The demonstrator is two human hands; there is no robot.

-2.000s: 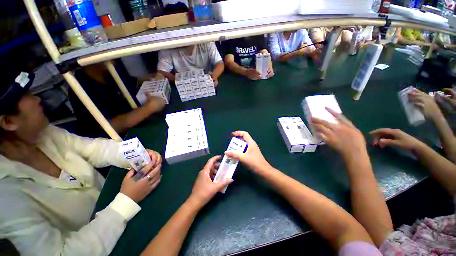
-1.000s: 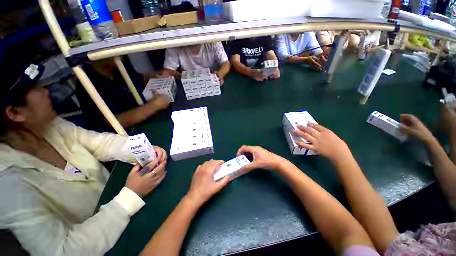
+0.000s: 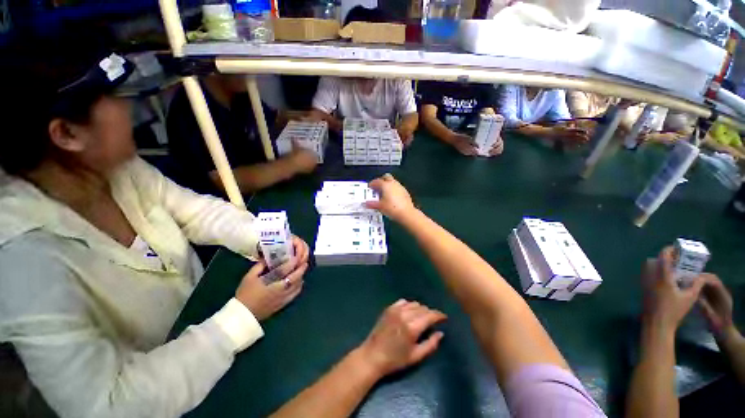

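Observation:
A row of white printed cartons [image 3: 350,242] lies flat on the dark green bench, left of centre. My right hand [image 3: 394,197] grips the right end of a small carton [image 3: 343,196] at the far end of this row. Whether that carton lies on top of the row or just behind it is hard to tell. My left hand [image 3: 404,336] is empty, with fingers apart and slightly curled, low over the bench nearer to me.
A person at left holds a carton [image 3: 275,241]. A stack of cartons [image 3: 557,257] lies at right, near a neighbour's hands holding another carton [image 3: 690,260]. Workers across hold carton blocks [image 3: 372,143]. A shelf rail [image 3: 457,75] and posts cross above.
The carton from between my hands is at the row's far end under my right hand. My left hand has let go. The neighbour's hands have left the right stack. The view has turned right.

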